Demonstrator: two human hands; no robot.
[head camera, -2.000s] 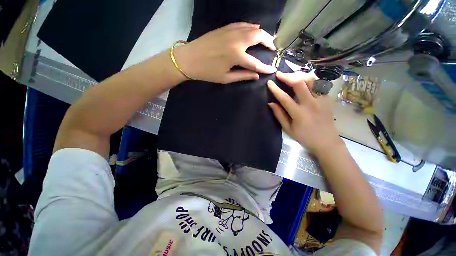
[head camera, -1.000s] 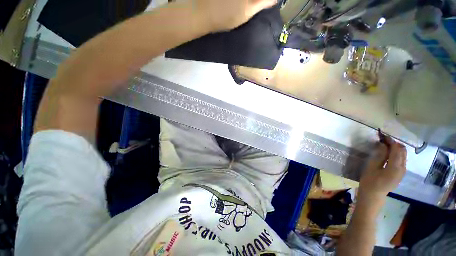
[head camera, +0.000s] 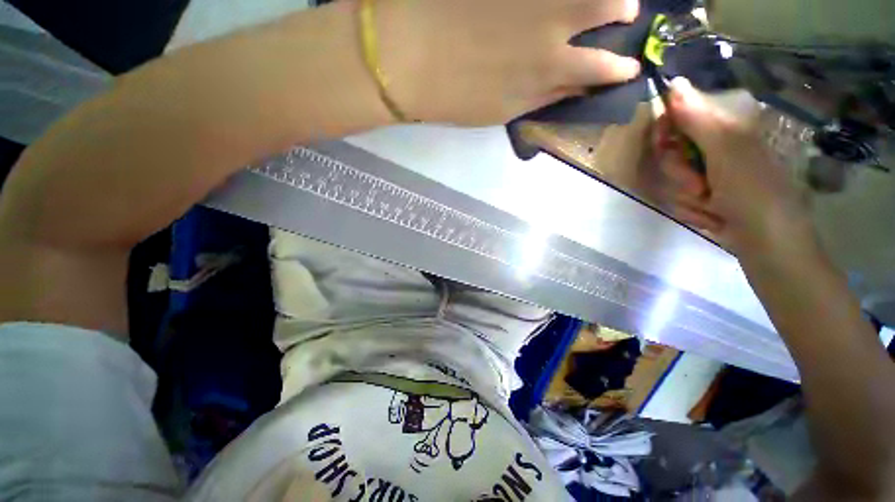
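The black fabric (head camera: 607, 101) lies on the machine bed under my left hand, near the needle area; much of it is covered by the hand. My left hand (head camera: 510, 59) rests on the fabric with its fingers spread, pressing it beside the needle area. My right hand (head camera: 721, 162) is slightly blurred and holds the thread snips (head camera: 690, 147). Their blades point up toward the fabric edge by the yellow-green part of the machine (head camera: 656, 41). The blade tips are close to the fabric; whether they touch it cannot be told.
The table-edge ruler (head camera: 422, 218) runs along the front edge. Another black fabric piece (head camera: 118, 25) lies at the upper left. The machine's metal parts (head camera: 844, 142) are at the upper right. Blue bins (head camera: 211, 324) stand below the table. A brown box with dark fabric is below right.
My right hand has moved from the table's right side up to the needle area with the snips. The black fabric has moved away from my lap, up onto the table. The head view has shifted closer.
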